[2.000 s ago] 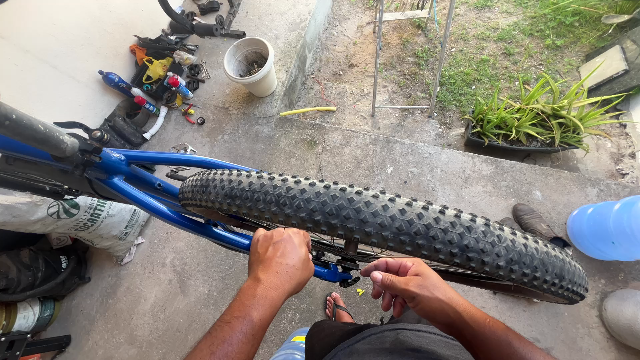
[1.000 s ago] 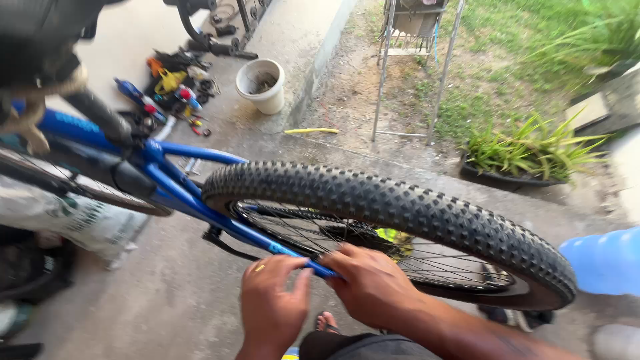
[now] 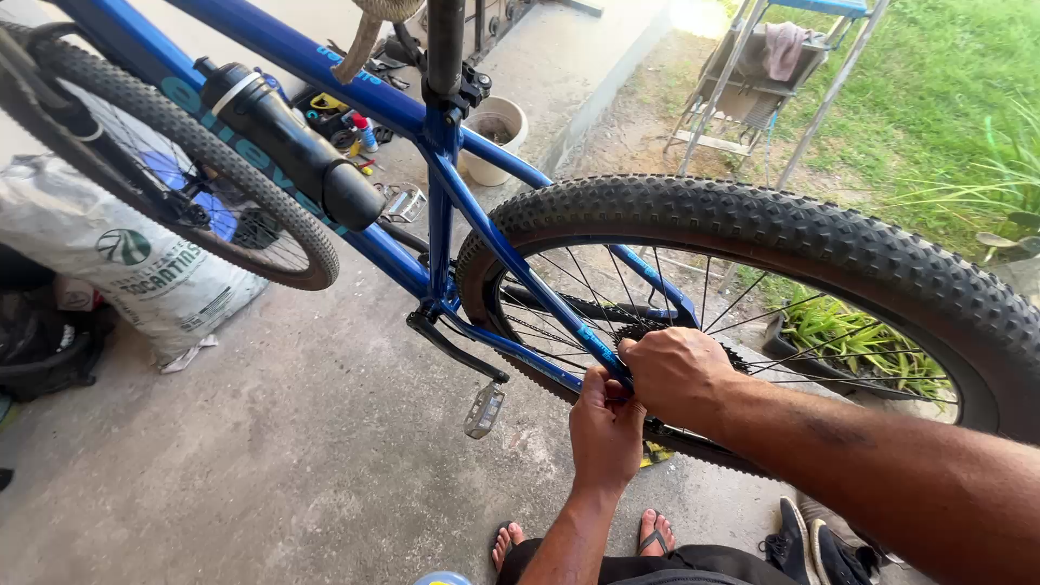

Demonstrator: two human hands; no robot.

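Note:
A blue bicycle frame (image 3: 520,264) stretches from the upper left to the rear wheel's hub. The knobbly rear tire (image 3: 699,207) fills the right side. My left hand (image 3: 608,431) has its fingertips pinched at the lower end of the seat stay, near the rear dropout; what lies between them is hidden. Right against it, my right hand (image 3: 678,370) is curled over the same stay, in front of the cassette and spokes. A crank arm with a metal pedal (image 3: 485,410) hangs left of my hands. A black water bottle (image 3: 292,146) sits on the down tube.
The front wheel (image 3: 203,162) is at the upper left, beside a white sack (image 3: 130,252). A pale bucket (image 3: 496,138) and tools stand behind the frame. A stepladder (image 3: 731,106) and a planter (image 3: 845,341) are on the right. Dark shoes (image 3: 800,544) lie near my feet.
Both hands, apart two seconds ago, have come together on the seat stay. The view has swung so that more of the frame and the front wheel show.

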